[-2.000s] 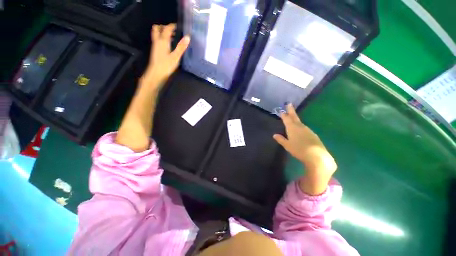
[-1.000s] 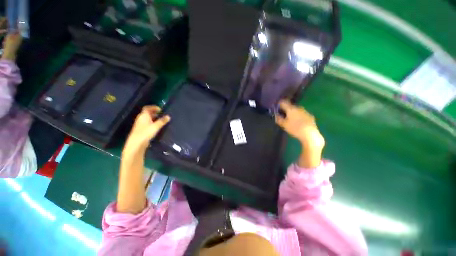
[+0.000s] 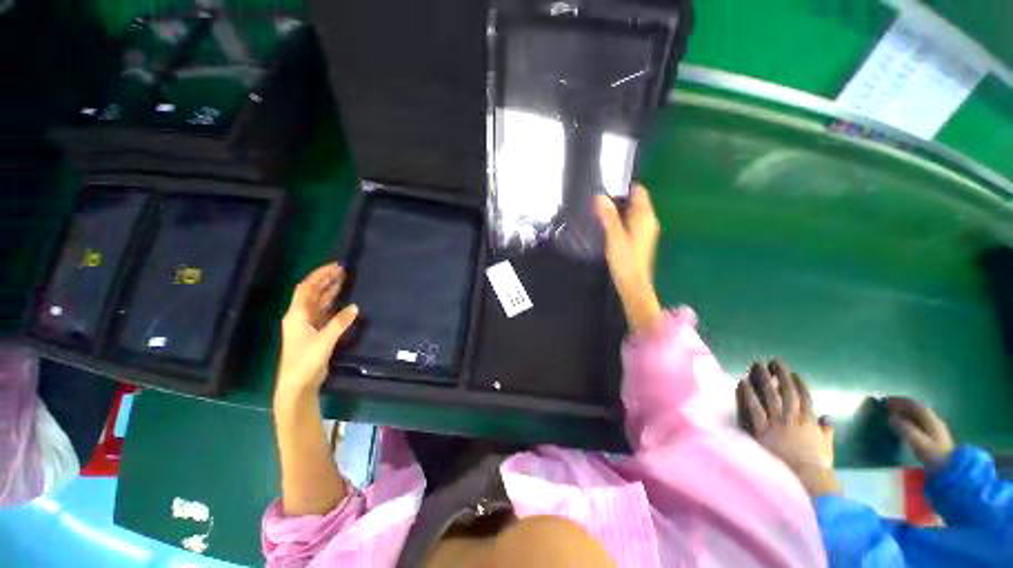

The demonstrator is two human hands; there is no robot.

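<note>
A dark tablet (image 3: 411, 283) lies in the left pocket of the near foam tray (image 3: 533, 402). My left hand (image 3: 311, 327) is at that tablet's left edge, thumb and fingers apart, gripping nothing visible. The right pocket holds only a white barcode label (image 3: 509, 288). Beyond it, a second glossy tablet (image 3: 578, 122) shows bright reflections. My right hand (image 3: 630, 239) is closed on its lower right corner; the fingertips are partly hidden. Whether this tablet is raised off the tray behind is unclear.
At left, another foam tray (image 3: 239, 322) holds two tablets with small yellow logos. A dark tray stack (image 3: 267, 111) stands behind it. Another person's hands (image 3: 789, 427) in blue sleeves are at lower right on the green bench (image 3: 778, 277). A posted sheet (image 3: 911, 83) is at upper right.
The left tablet has gone from the far tray and a dark tablet now lies in the near left pocket. The right tablet's face looks darker. Another person's hands have appeared at lower right.
</note>
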